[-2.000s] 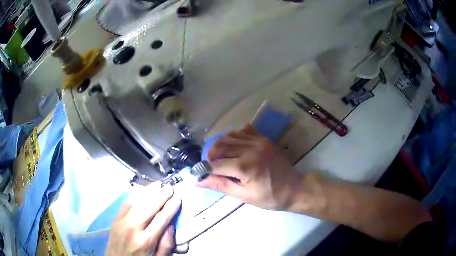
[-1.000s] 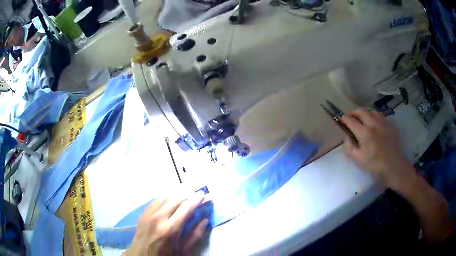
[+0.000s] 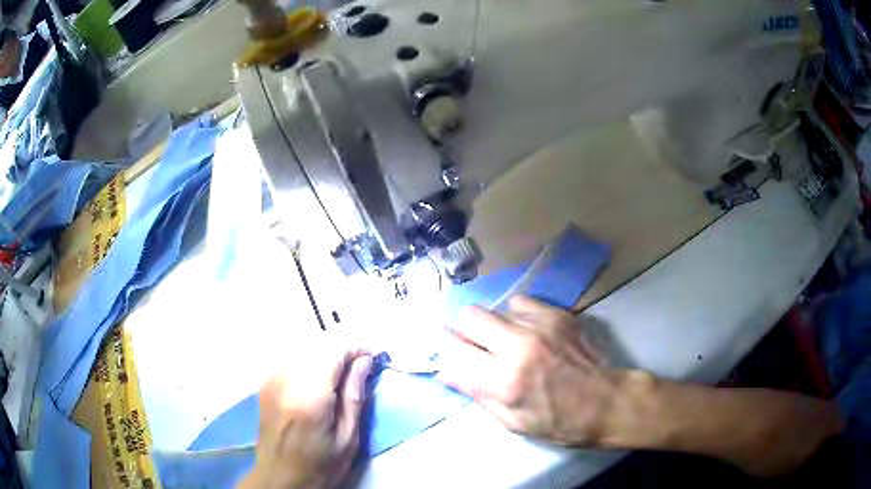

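Note:
A light-blue cloth panel [image 3: 411, 411] lies curved in front of the needle area; its far end extends right, onto the machine bed. My left hand [image 3: 310, 415] grips the panel at the lower centre. A small dark piece, probably a label [image 3: 381, 360], shows at its fingertips. My right hand [image 3: 535, 372] is closed just right of it, over the panel. A thin dark shape, apparently the tip of the thread snips, shows at its fingertips; the rest is hidden by the hand and glare. The presser foot [image 3: 399, 285] stands beyond both hands in bright light, with no cloth seen under it.
The cream sewing machine head [image 3: 573, 86] spans the back, with a ribbed knob [image 3: 463, 260] low on its front. Long blue pieces [image 3: 143, 258] drape at the left over yellow tape [image 3: 119, 411]. Small dark pieces [image 3: 733, 195] lie at the table's right end.
My right hand took the snips from the machine bed and has come left beside my left hand. The panel has come out from the needle area towards me.

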